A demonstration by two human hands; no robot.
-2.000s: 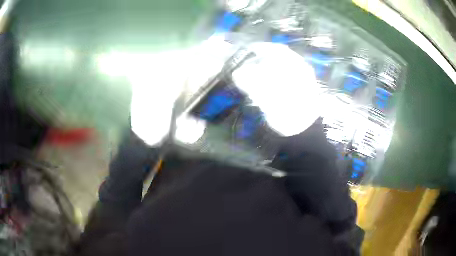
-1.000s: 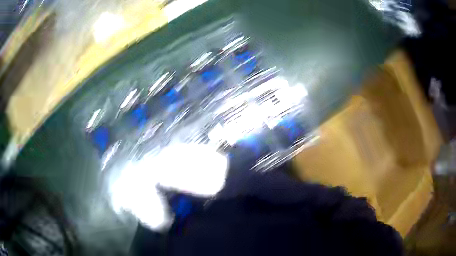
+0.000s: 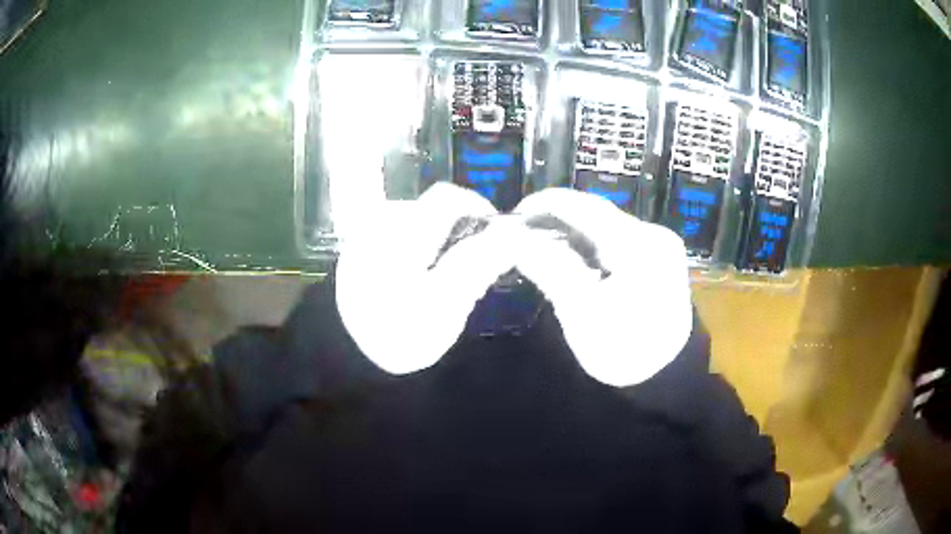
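A clear blister tray (image 3: 553, 54) lies on the green bench, with keypad phones (image 3: 701, 172) in two rows of pockets. Their screens show blue. The near-left pocket shows no phone, only white glare. My left hand (image 3: 417, 276) and my right hand (image 3: 615, 287), in white gloves blown out by glare, meet at the fingertips over the tray's near edge. Between them, a dark, blue-tinted keypad phone (image 3: 506, 305) shows dimly against my dark clothing, held by both hands. Its upper part is hidden by the fingers.
The green bench top (image 3: 156, 136) extends left and right of the tray. An open brown carton (image 3: 845, 365) stands at the bench's near side on the right. A blurred clutter of items (image 3: 52, 438) is at the lower left.
The view has swung so the tray now lies level at the top. My right hand, not distinct one second ago, shows beside my left, both meeting in front of me.
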